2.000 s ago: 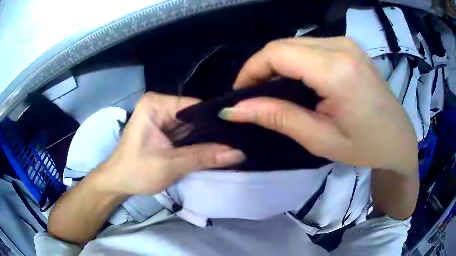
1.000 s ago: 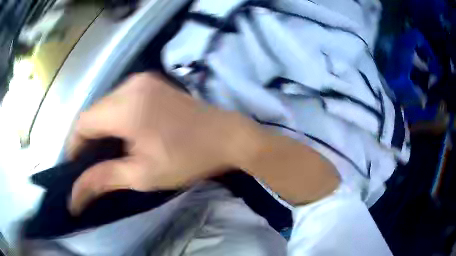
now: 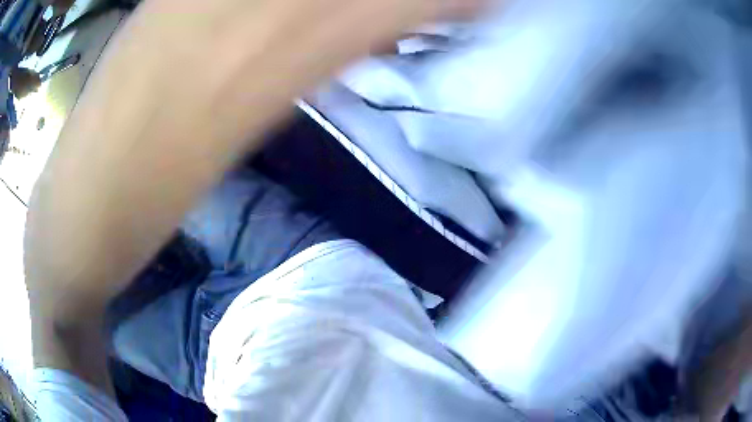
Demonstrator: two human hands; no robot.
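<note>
My left arm crosses the upper left, blurred, from a pale sleeve at the lower left. My left hand [image 3: 387,25] is smeared and cut off by the top edge; its fingers cannot be made out. Large pale fabric [image 3: 569,247] fills the right side, strongly blurred. A black fabric piece [image 3: 354,189] with a narrow white, marked edge lies slanting in the middle, beside smoother pale pieces [image 3: 429,177]. I cannot make out my right hand; a brownish blur at the lower right edge may be part of that arm.
The yellow-lit machine bed [image 3: 49,115] shows at the upper left, with small dark tools [image 3: 29,81] on it. The wearer's pale clothing [image 3: 330,330] fills the lower middle. Grey-blue fabric [image 3: 247,218] with dark lines lies left of it.
The view has swung further. The hand on the black fabric at left is gone from there; my left arm now sweeps across the upper left. Large blurred pale fabric now fills the right.
</note>
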